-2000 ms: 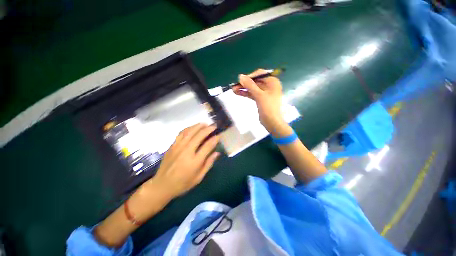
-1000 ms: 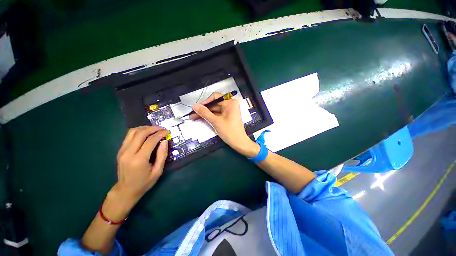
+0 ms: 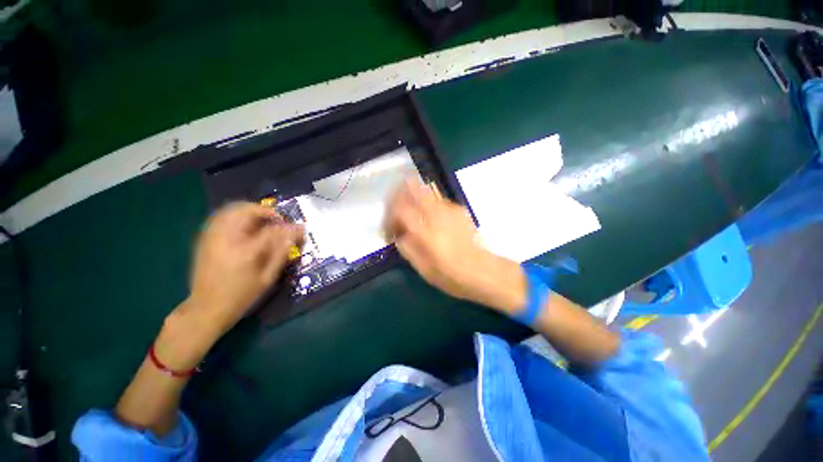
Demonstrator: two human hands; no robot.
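The open tablet unit lies in the black foam tray (image 3: 311, 135), its flat silver battery (image 3: 347, 212) filling the middle. A thin dark wire (image 3: 341, 188) crosses the battery's upper part. The main circuit board (image 3: 311, 271) shows at the left end, with small yellow bits beside it. My left hand (image 3: 239, 257) is blurred over the board's left edge, fingers bent; whether it holds anything cannot be seen. My right hand (image 3: 442, 239) is blurred over the battery's right part, fingers curled; the tweezers are not visible in it.
White release paper (image 3: 528, 198) with a notched edge lies right of the tray on the green bench (image 3: 650, 108). A worn white rail (image 3: 370, 86) runs behind. A blue stool (image 3: 713, 271) stands at the right. A dark object (image 3: 772, 65) lies at the far right.
My right hand has moved right and down from the board side, and the tweezers no longer show. My left hand has shifted slightly left and up. The wire on the battery has a different curve.
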